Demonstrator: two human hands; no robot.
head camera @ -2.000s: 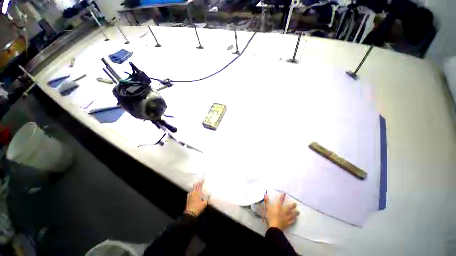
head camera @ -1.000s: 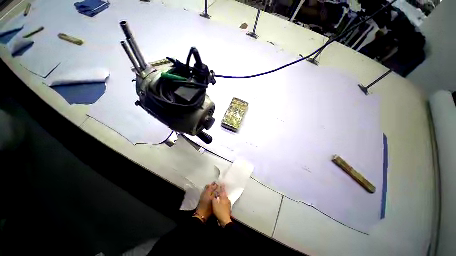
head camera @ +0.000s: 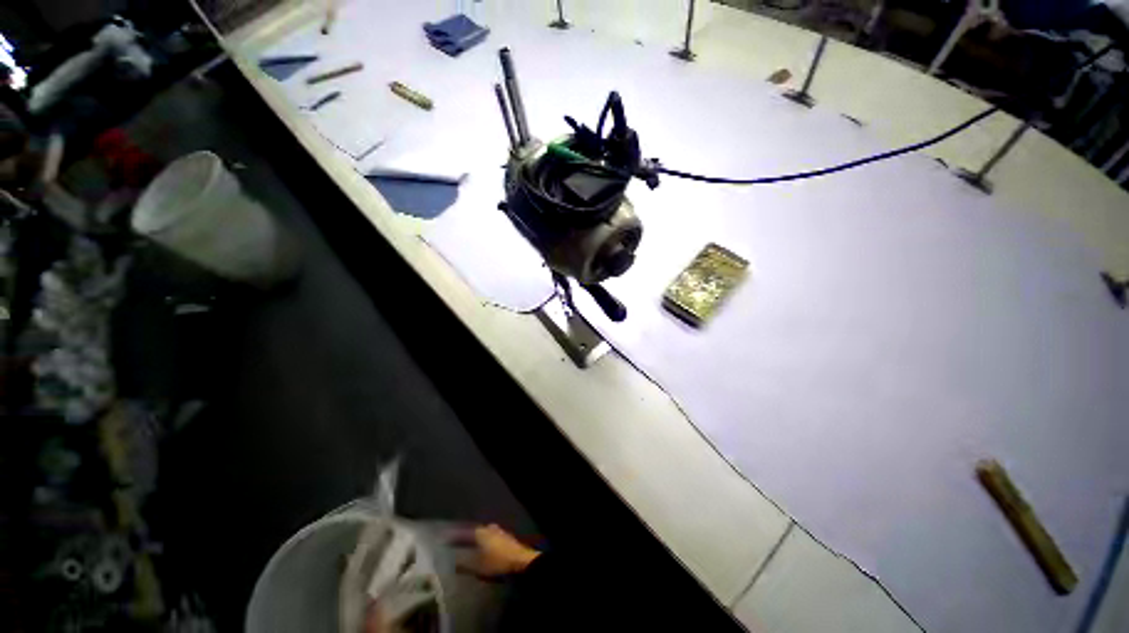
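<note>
White crumpled scraps [head camera: 386, 571] stand up inside a white bucket [head camera: 287, 569] on the floor at the bottom. My left hand [head camera: 394, 613] is low in the bucket's mouth among the scraps, blurred and cut by the bottom edge; its grip cannot be told. My right hand [head camera: 498, 552] is just right of the bucket, blurred, with its fingers apart and nothing seen in it. The cutting machine [head camera: 576, 204] stands upright at the near edge of the paper-covered lay [head camera: 854, 322].
A block weight [head camera: 706, 284] and a bar weight [head camera: 1028, 526] lie on the paper. A black cable [head camera: 792, 179] runs from the machine to the right. Blue cut pieces [head camera: 419, 194] lie farther left. A second white bucket [head camera: 204, 216] stands on the floor. Thin rods line the far edge.
My hands have moved from the crumpled paper at the table's near edge down to the bucket. That paper is gone from the table edge, and scraps show in the bucket. The view has turned left.
</note>
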